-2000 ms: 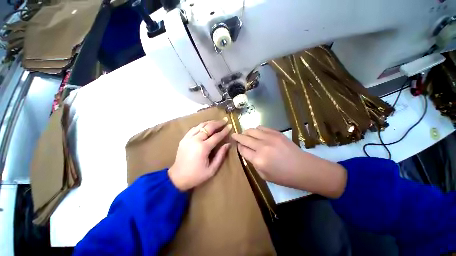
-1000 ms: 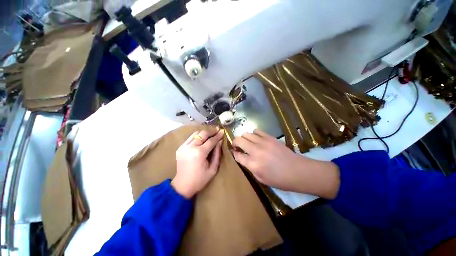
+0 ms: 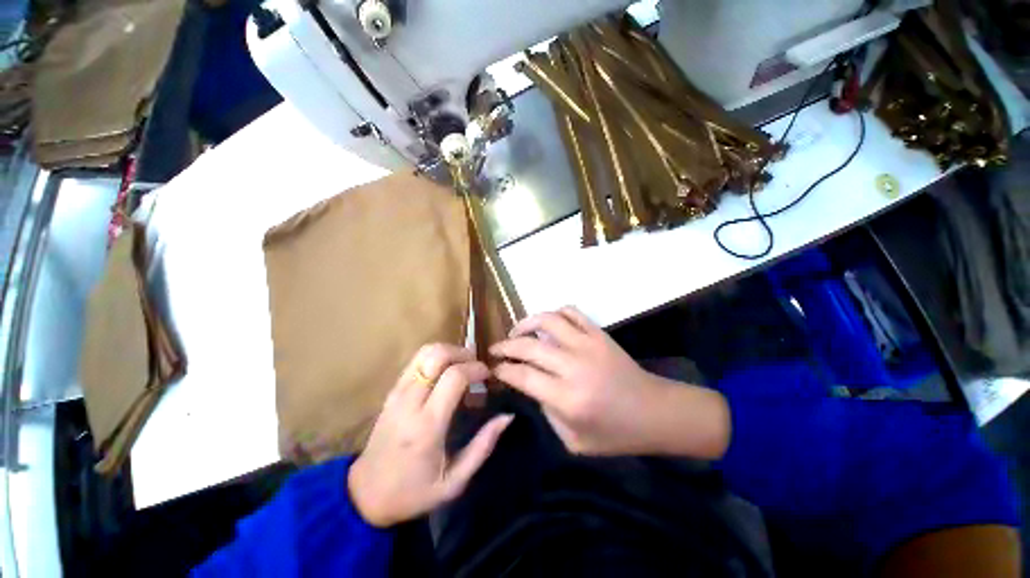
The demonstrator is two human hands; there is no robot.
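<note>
A brown fabric panel point(image 3: 367, 294) lies flat on the white table left of the needle area, its upper right corner at the presser foot point(image 3: 457, 169). A zipper point(image 3: 492, 265) with a gold line runs from the foot down along the panel's right edge. My left hand point(image 3: 424, 435), with a ring, has its fingertips on the panel's lower right edge, thumb apart. My right hand point(image 3: 599, 390) has its fingertips pinched at the lower part of the zipper, close to my left fingertips. The exact grip under the fingers is hidden.
The white sewing machine point(image 3: 452, 34) spans the top. A zipper bundle point(image 3: 644, 130) lies right of the needle, a darker bundle point(image 3: 935, 96) at far right. A black cord point(image 3: 791, 209) loops on the table. Brown panels hang over the left edge point(image 3: 119, 339); a larger pile point(image 3: 102, 85) is upper left.
Both hands have moved down from near the foot to the panel's lower right edge. The panel lies flatter, and its lower edge now shows on the table. The view has shifted.
</note>
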